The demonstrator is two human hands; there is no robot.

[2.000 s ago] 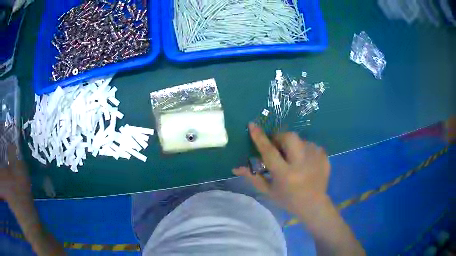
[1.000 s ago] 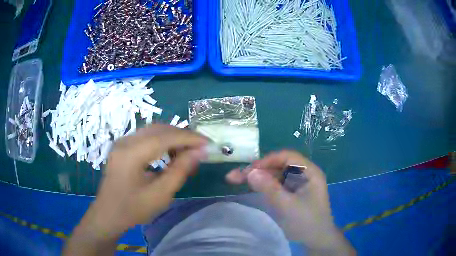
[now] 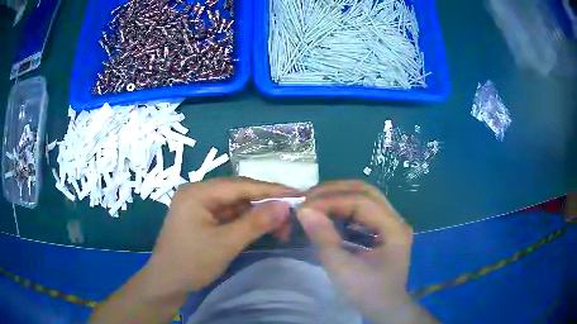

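My left hand and my right hand meet just in front of the white pad. A white cotton strip shows between my left fingertips and reaches to my right fingertips. A small dark thing is at my right fingertips, too blurred to name. A dark, square-ended hand tool sits in my right palm. The near part of the pad is hidden by my hands; crinkled shiny film covers its far half. The pile of white strips lies left of the pad.
A blue tray of metal sleeves and a blue tray of pale rods stand behind. Right of the pad lie wire elements and a small clear bag. A clear box is far left, larger bags far right.
My left hand came in from the far left, and my right hand left the wire pile. Both have now met in front of the pad, with a white strip between them. The view has shifted.
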